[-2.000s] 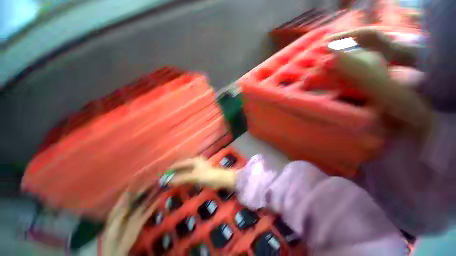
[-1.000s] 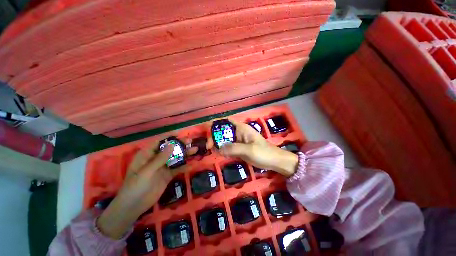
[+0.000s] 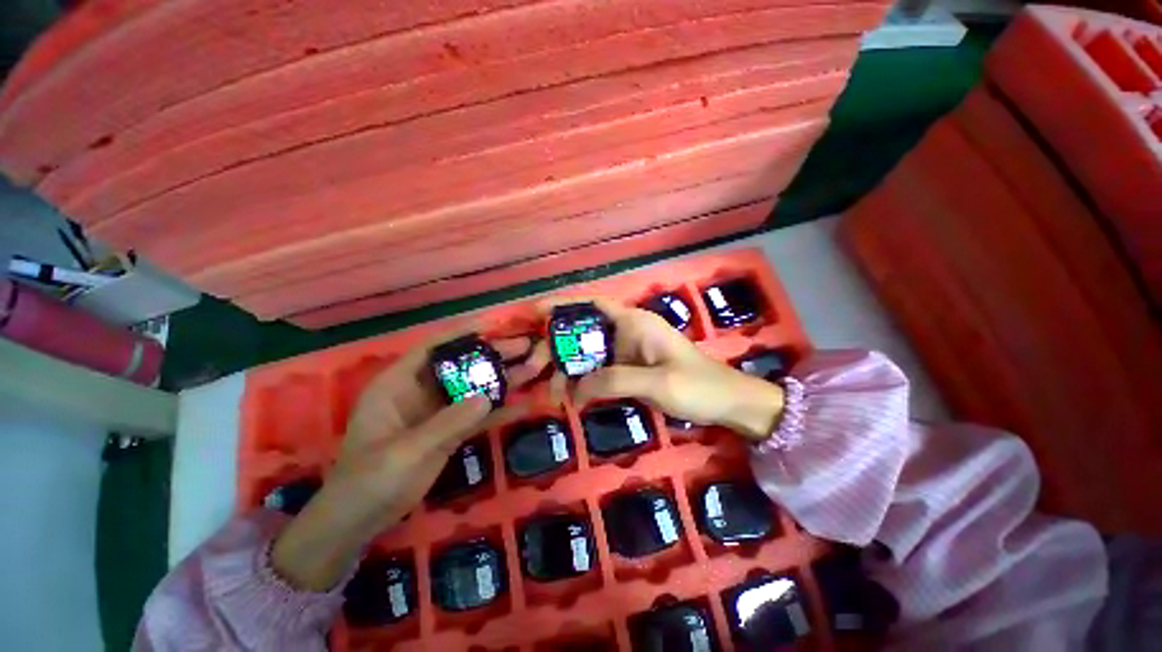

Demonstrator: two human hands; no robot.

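Observation:
My left hand (image 3: pixel 405 433) holds a black smartwatch body (image 3: pixel 468 371) above the tray, its thumb at the lower edge of the face. My right hand (image 3: pixel 650 366) holds a second watch body (image 3: pixel 580 341) beside it. Both faces are lit with green and white patches. The red-orange foam tray (image 3: pixel 507 497) lies flat below, with dark watches, such as this one (image 3: pixel 557 546), in many pockets, each bearing a small white label. Empty pockets (image 3: pixel 286 411) show at its back left. My hands and sleeves hide some pockets.
A thick pile of foam trays (image 3: pixel 446 153) stands behind the tray. Another foam pile (image 3: pixel 981 293) stands at right, with empty pockets on top. At left are a pink roll (image 3: pixel 79 334) and a small box with pens (image 3: pixel 134 287). A green surface (image 3: pixel 816 191) shows behind.
Both hands still hold the watches. The left watch's face now shows more fully, with the thumb lower on it. The whole view has shifted slightly.

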